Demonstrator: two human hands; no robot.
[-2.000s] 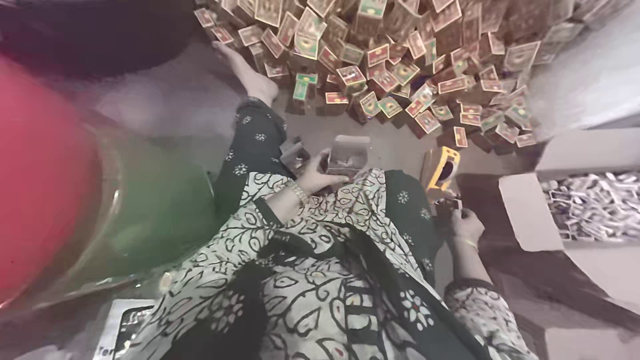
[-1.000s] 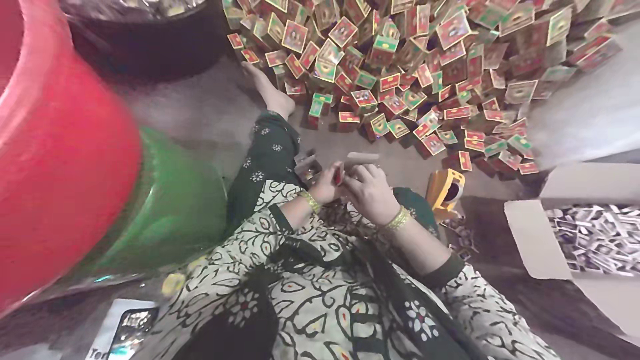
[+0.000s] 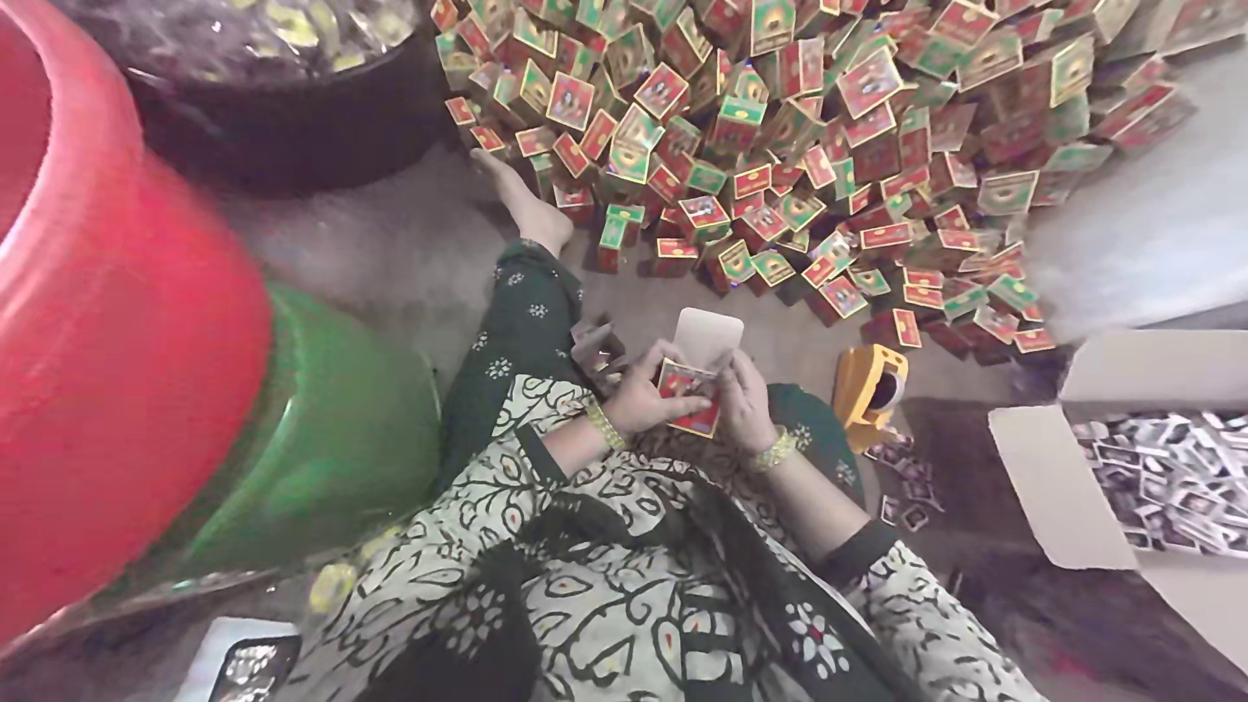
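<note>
Over my lap, a small red printed carton [image 3: 690, 414] with an upright pale lid flap [image 3: 708, 336] is between my two hands. My left hand [image 3: 643, 395] grips its left side, the thumb lying across the front. On the other side, my right hand [image 3: 743, 402] holds the carton's right edge near the flap. Beyond my legs lies a large heap of similar red and green cartons [image 3: 780, 175]. A yellow tape dispenser or similar yellow tool [image 3: 868, 395] stands beside my right knee.
An open cardboard box [image 3: 1063, 487] at the right holds many small pale packets. Small dark pieces [image 3: 912, 483] lie near the yellow tool. At the left stand a red tub [image 3: 146, 370] and a green tub [image 3: 331, 419], with a dark tub [image 3: 292, 127] behind. A phone-like object [image 3: 255, 673] lies bottom left.
Two seconds ago my right hand was down by the yellow tool; it is now at the carton with my left hand. The carton's red front has come into sight. The view has shifted somewhat.
</note>
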